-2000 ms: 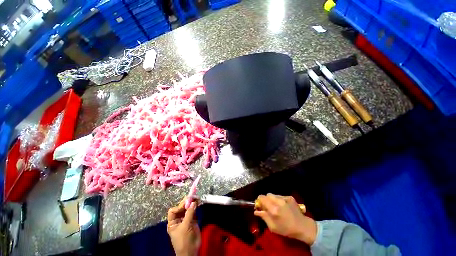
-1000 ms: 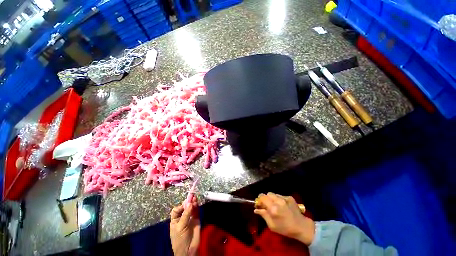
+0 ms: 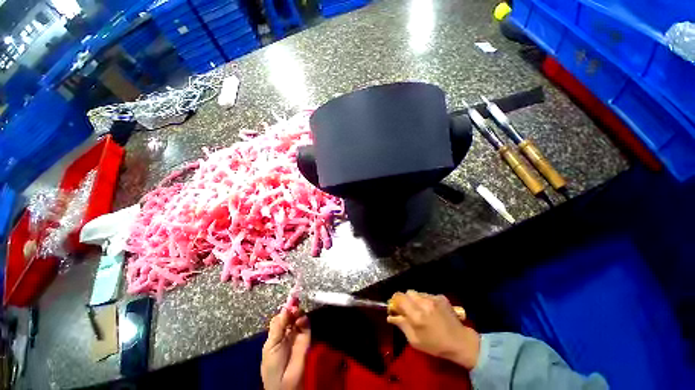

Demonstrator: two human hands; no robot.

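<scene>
My left hand holds a slim pink moulded part upright between its fingertips, at the bench's front edge. My right hand is closed around the wooden handle of an iron-type tool. The tool's whitish sleeve and tip point left toward the pink part, with a small gap between them. A large heap of similar pink parts lies on the bench beyond my left hand.
A black fan stands mid-bench. Right of it lie a whitish marker-like tool and two spare irons. A phone, cardboard and red tray are at left. Blue crates stand right.
My left hand has shifted slightly and turned, with its fingers differently placed on the pink part. The tool tip, close against the part two seconds ago, now has a small gap to it.
</scene>
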